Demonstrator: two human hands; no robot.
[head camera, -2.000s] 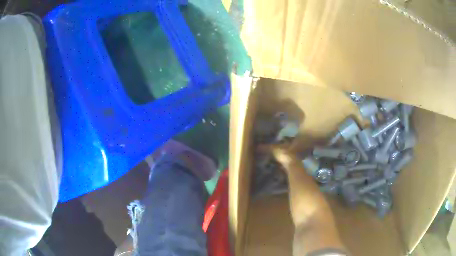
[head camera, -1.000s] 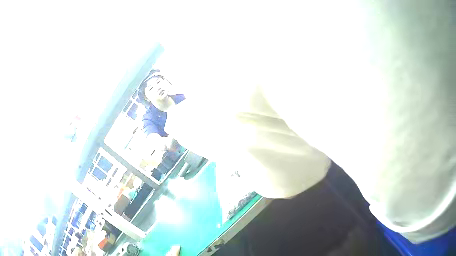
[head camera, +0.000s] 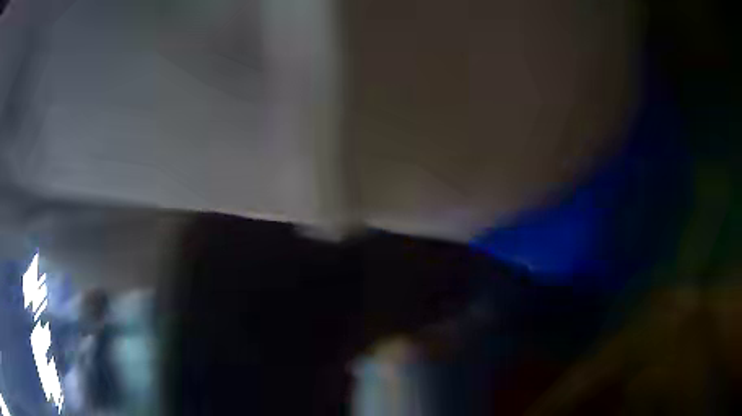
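The frame is dark and badly blurred. A large pale grey cloth surface (head camera: 187, 114), which looks like a person's garment, fills the upper left and middle very close to the camera. A blue surface (head camera: 553, 240), which looks like the blue stool, shows below and to the right of it. Neither of my hands can be made out, and no fan can be seen.
Dark shadow lies under the cloth. A brownish blur (head camera: 700, 341), perhaps carton, is at the lower right. Bright white streaks (head camera: 45, 333) and a blurred dark figure (head camera: 98, 349) are at the lower left.
The view has swung from the open carton of fans, past the bright green bench and a person opposite, to this dark close view. My arm in the carton has left the picture.
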